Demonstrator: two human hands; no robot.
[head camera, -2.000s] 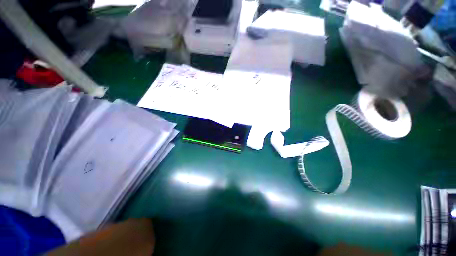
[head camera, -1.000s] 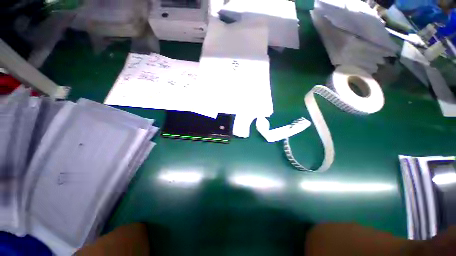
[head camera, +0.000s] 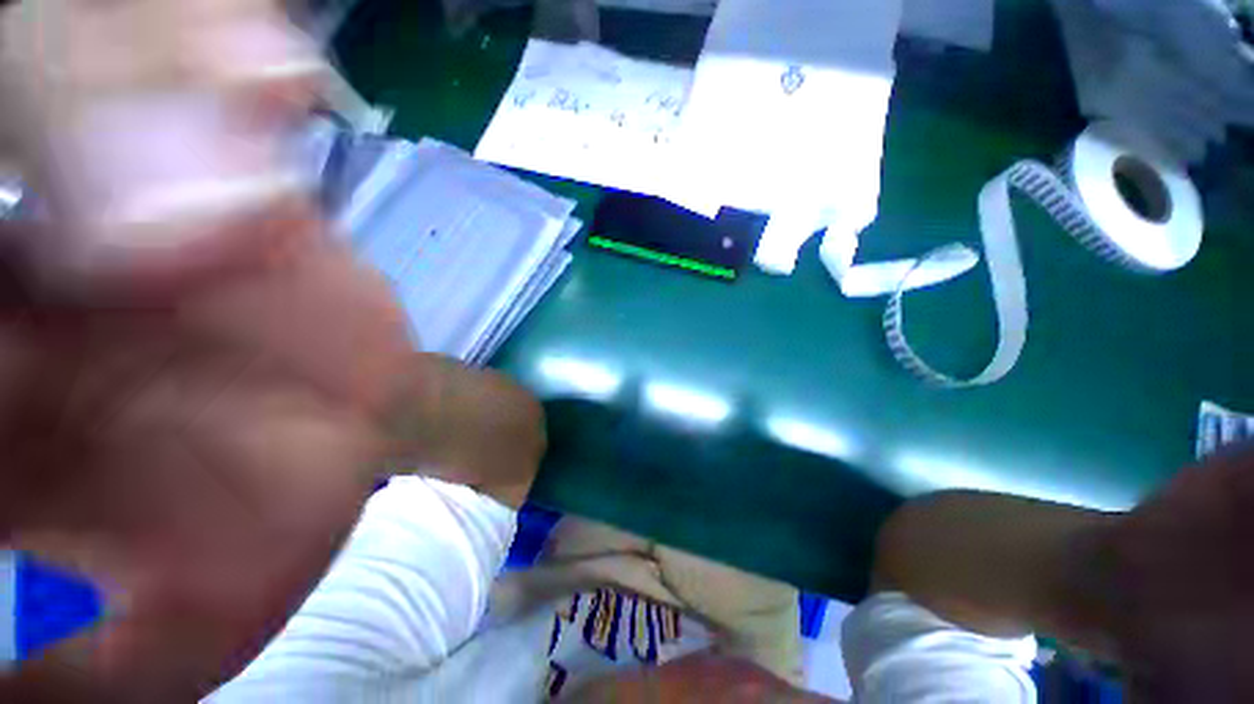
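My left hand (head camera: 206, 358) is large and blurred at the left, close to the camera. It covers part of a stack of frosted sheets or bags (head camera: 461, 248). My right hand (head camera: 1183, 578) is blurred and cut off by the right edge, near a small striped corner of a film stack (head camera: 1221, 429). The blur hides whether either hand holds anything. Both wrists are bent above white sleeves, over the near edge of the green bench.
A white label roll (head camera: 1139, 193) trails a curled strip on the green mat (head camera: 660, 337). A dark flat object with a green line (head camera: 674, 237) lies partly under white papers (head camera: 791, 124). Blue items (head camera: 55, 605) show at lower left; the wearer's lap is below the bench edge.
Both hands have risen into view, the left very close to the camera. The view has tilted down, showing sleeves and lap; the papers and roll appear higher and further right.
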